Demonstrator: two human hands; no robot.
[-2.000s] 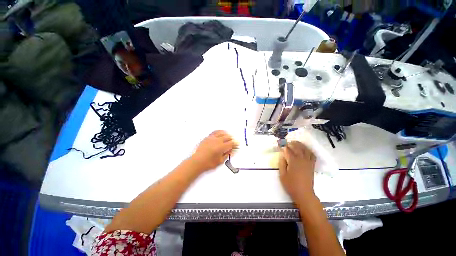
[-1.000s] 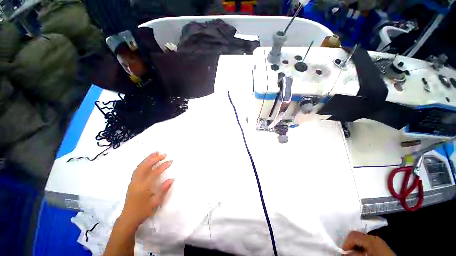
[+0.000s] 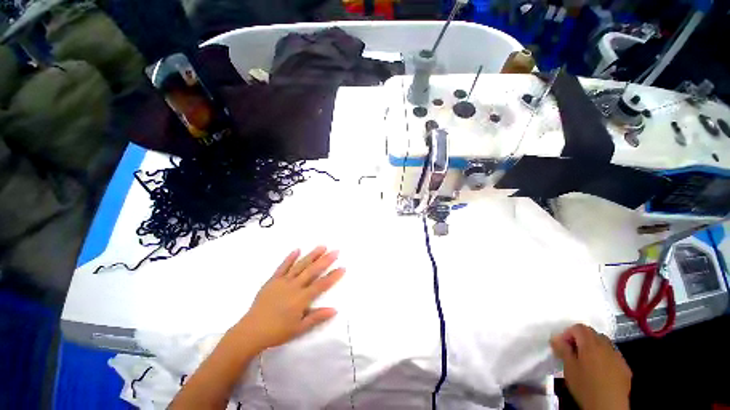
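Observation:
A large white fabric piece [image 3: 384, 280] lies over the table and hangs past its front edge. A black cord [image 3: 439, 304] runs down it from the presser foot [image 3: 439, 215] of the sewing machine [image 3: 480, 128]. Thin dark lines show left of the cord. My left hand [image 3: 292, 303] lies flat on the fabric, fingers spread, left of the cord. My right hand [image 3: 591, 364] is at the fabric's right front part, with thumb and fingertips together on the cloth edge.
A tangled pile of black cords [image 3: 212, 196] lies left of the machine. A phone [image 3: 188, 96] with a lit screen stands behind it on dark fabric [image 3: 280, 120]. Red-handled scissors [image 3: 645, 300] lie at the right. White pieces with black lines [image 3: 148, 380] hang below the table at the left.
The fabric has shifted right, and the cord's upper end now meets the presser foot. My left hand has moved right and my right hand slightly up. More of the cord pile shows.

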